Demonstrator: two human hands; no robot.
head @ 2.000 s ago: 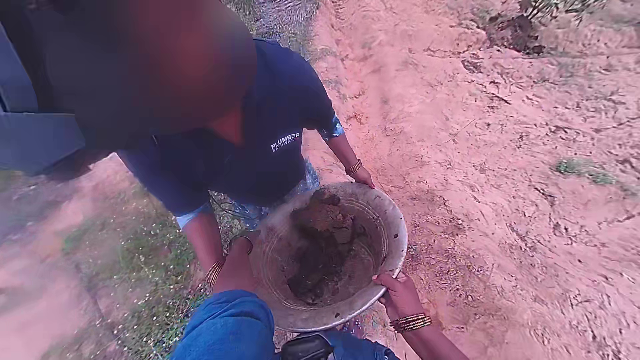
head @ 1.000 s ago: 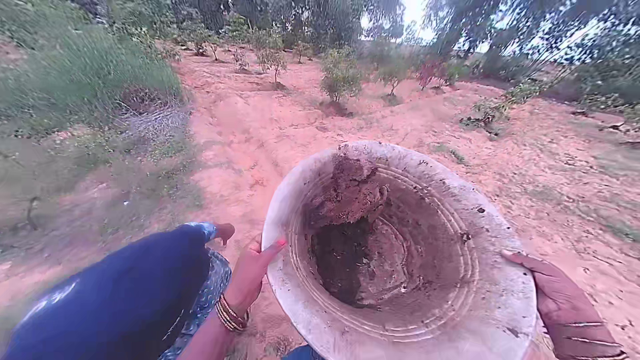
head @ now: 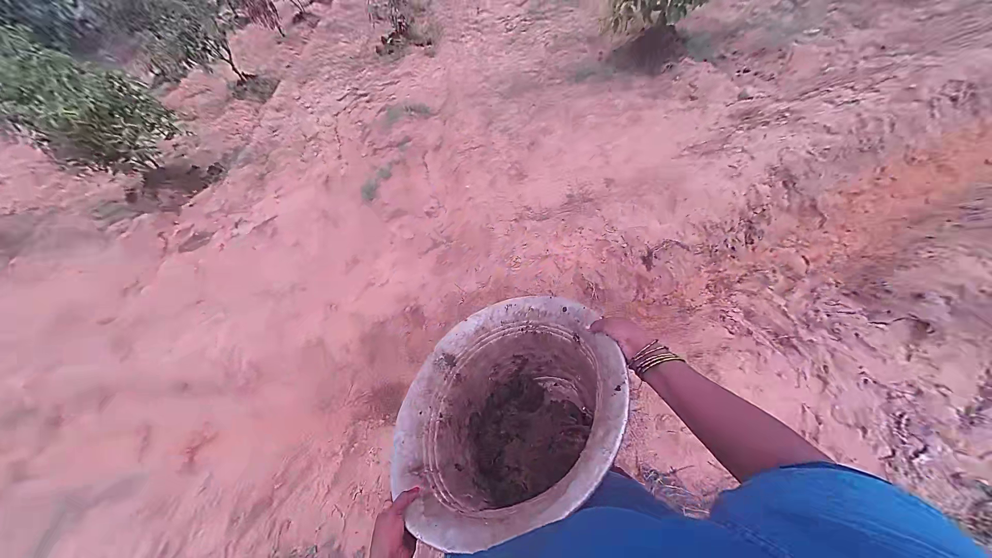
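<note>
A wide-rimmed, dirt-stained metal basin (head: 418,403) is held tilted in front of my body, low in the middle of the view. Dark, clumpy matter, perhaps soil or dung, (head: 527,434) lies in its bottom. My left hand (head: 394,527) grips the lower left of the rim, with the thumb on top and the other fingers mostly hidden. My right hand (head: 624,335) holds the upper right of the rim; bangles circle that wrist. Blue clothing covers my right upper arm and body.
Uneven reddish bare ground (head: 271,310) spreads around me. A leafy bush (head: 85,112) grows at the upper left, with more small plants behind it. Another small plant (head: 647,15) stands at the top right, and dry twigs and clods lie on the right.
The co-worker seen at the left before is out of view. The basin has moved closer to my body, still in both my hands. The view has swung down towards the ground.
</note>
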